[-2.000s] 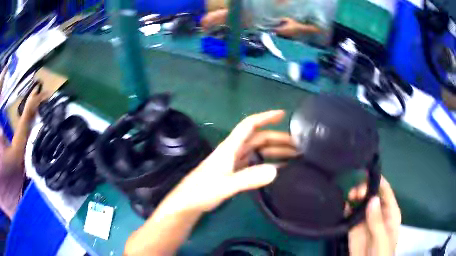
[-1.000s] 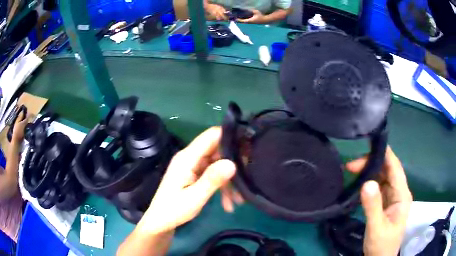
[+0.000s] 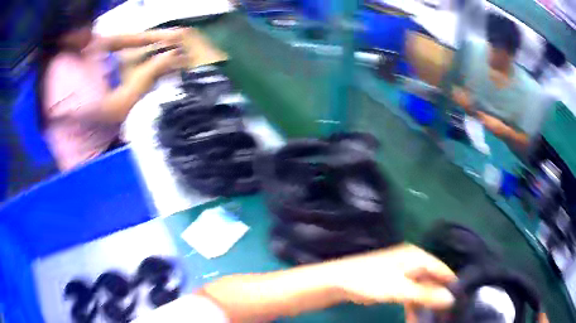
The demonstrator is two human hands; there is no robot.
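The picture is blurred. My left hand (image 3: 410,277) is at the lower right, its fingers closed on the near side of black headphones (image 3: 505,277). The headband curves to the right and a round cup shows above it; the lower part is cut off by the edge. Of my right hand only a small bit of skin seems to show at the lower right rim, too little to tell its grip. A tall pile of black headphones (image 3: 328,195) stands on the green bench, just beyond my left forearm.
A second black pile (image 3: 208,139) lies on white sheet farther left. A blue bin (image 3: 82,195) at lower left holds several headphones (image 3: 120,293) on white liner. A white tag (image 3: 215,232) lies beside it. A person in pink sits left; another person sits across the line. A green post (image 3: 341,69) stands behind.
The view has swung left, bringing the blue bin and the person in pink into sight. The held headphones and both hands now sit at the lower right, with my right hand almost out of view.
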